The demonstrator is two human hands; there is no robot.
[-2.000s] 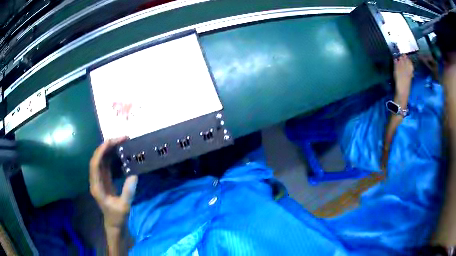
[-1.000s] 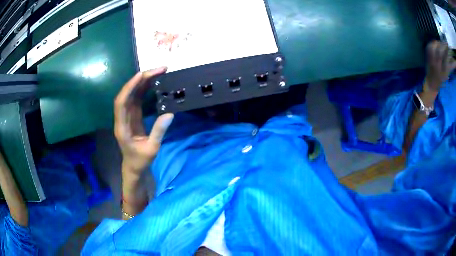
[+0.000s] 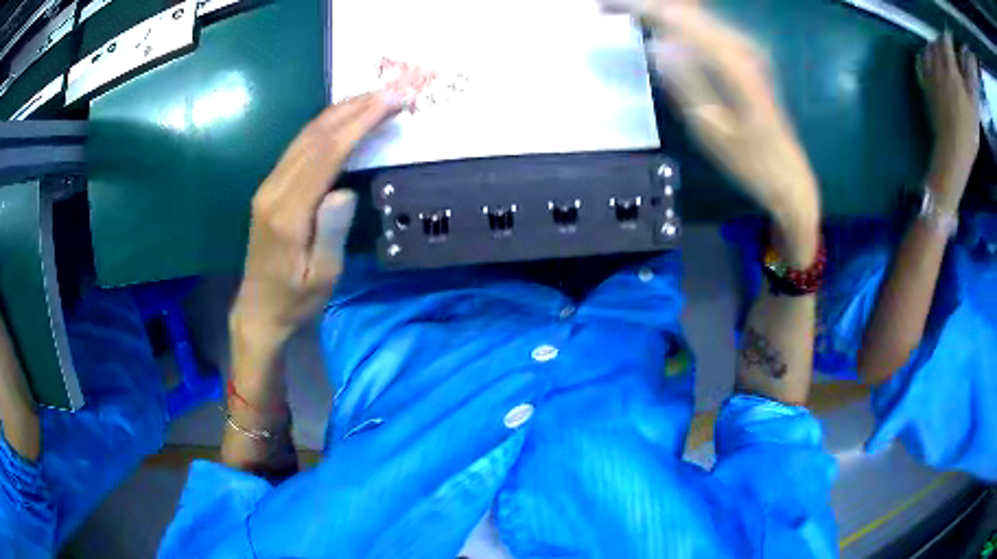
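Observation:
A black enclosure stands in front of me, its end panel [image 3: 530, 242] facing me with several square openings in a row and shiny corner screws. A white sheet [image 3: 525, 93] lies on top, with a loose scatter of small reddish parts [image 3: 407, 79] at its left. My left hand [image 3: 295, 207] reaches over the sheet's front left corner, fingertips at the reddish parts, thumb apart and whitish at the tip; whether it pinches one is unclear. My right hand [image 3: 727, 104] is blurred at the sheet's right edge, and what its fingertips hold cannot be made out.
The enclosure is on a green bench top [image 3: 175, 207]. A white plate with holes [image 3: 131, 49] lies at the upper left, by a grey rail [image 3: 44, 147]. Another person's hand [image 3: 949, 115] rests at the right, and another person's forearm [image 3: 16, 382] shows at the left edge.
My left hand has moved from the panel's left end up onto the reddish parts. My right hand has come into view at the right. The enclosure appears lower and more level in the picture.

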